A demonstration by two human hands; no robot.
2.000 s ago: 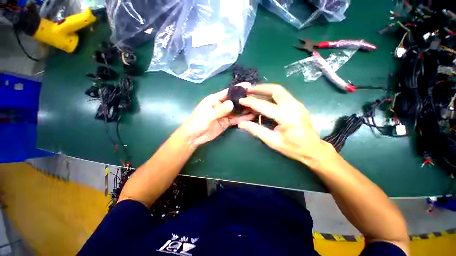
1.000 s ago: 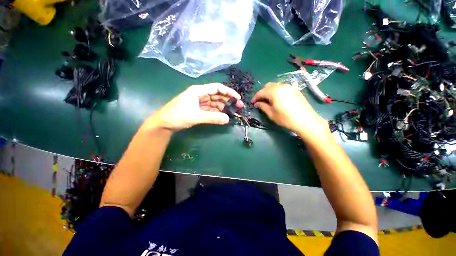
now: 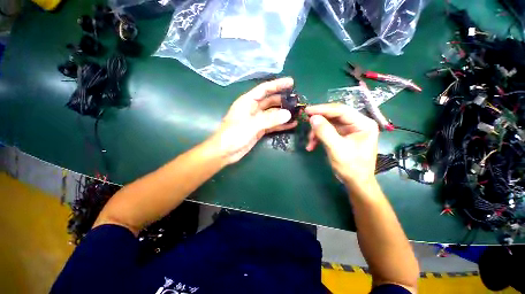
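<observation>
My left hand (image 3: 256,118) holds a small black housing (image 3: 290,101) between thumb and fingers, above the middle of the green bench. Short coloured lead wires (image 3: 301,107) show at its right side. My right hand (image 3: 339,129) has its thumb and forefinger closed together at these wires; whether it grips a wire or a small part there is too small to tell. Black cable of the wire harness (image 3: 387,163) lies to the right of my right hand. Small black plastic parts (image 3: 280,141) lie just below my hands, partly hidden by them.
Red-handled cutters (image 3: 374,95) lie on clear wrap beyond my right hand. A large tangled harness heap (image 3: 478,132) covers the right side. Clear plastic bags (image 3: 242,46) lie at the far side. Coiled units (image 3: 95,86) lie at left. Dark harnesses (image 3: 92,209) are below the bench edge.
My left hand has moved right and slightly up with the housing, turning it. My right hand has come to the wires beside it. The view has shifted slightly.
</observation>
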